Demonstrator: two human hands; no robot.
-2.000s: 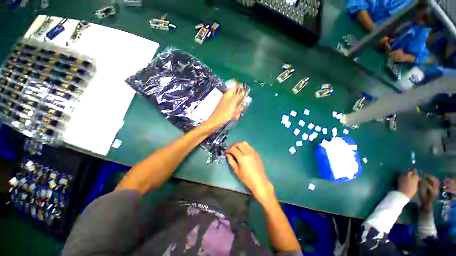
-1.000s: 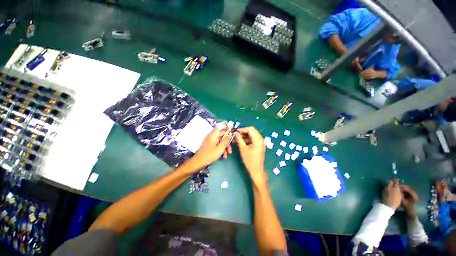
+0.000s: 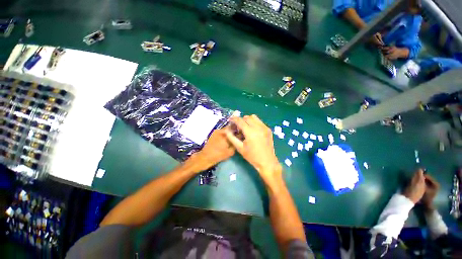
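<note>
My left hand and my right hand meet at the right end of the black parts bag. A small unit is held between them, mostly hidden by the fingers; my left hand grips it and the right fingers lie over it. The shiny, crinkled black parts bag lies flat with a white label on it. Small black parts lie in a heap below the left wrist. White pads are scattered right of my hands, beside the blue pad container, heaped with white pads.
A white board bears a clear blister tray at left. Loose units lie along the green bench. A black tray stands at the back. A grey post crosses at right. Other people's hands work at right.
My right hand has moved from the black parts up to my left hand, and its fingers now cover the unit. The view has shifted.
</note>
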